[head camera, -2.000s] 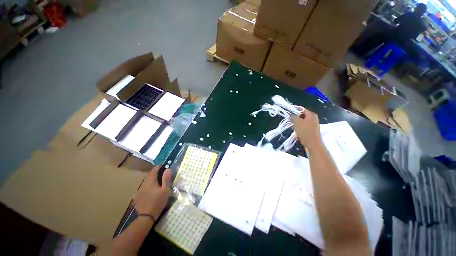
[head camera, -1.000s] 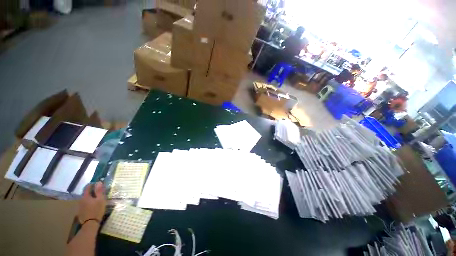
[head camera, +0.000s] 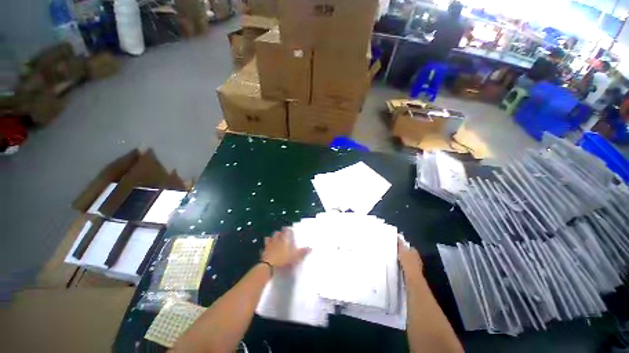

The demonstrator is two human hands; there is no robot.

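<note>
A stack of overlapping white panels (head camera: 352,265) lies on the dark green tabletop in front of me. My left hand (head camera: 283,249) rests on the stack's left side, fingers on the top-left panels; a grip is not clear. My right hand (head camera: 408,258) is at the stack's right edge, its fingers partly hidden behind the panels. A few loose white panels (head camera: 352,186) lie just beyond the stack. Bits of white cable (head camera: 241,347) show at the bottom edge, partly cut off.
Yellow sticker sheets (head camera: 186,264) in clear plastic lie at the table's left. An open carton (head camera: 124,231) of white panels stands beyond the left edge. Leaning grey-white stacks (head camera: 531,255) fill the right, with a smaller stack (head camera: 441,172) behind. Brown cartons (head camera: 317,86) stand past the far edge.
The fanned row of panels is now gathered into a narrower stack. My left hand has moved from the table's left edge onto it, and my right hand has come into view at its right side.
</note>
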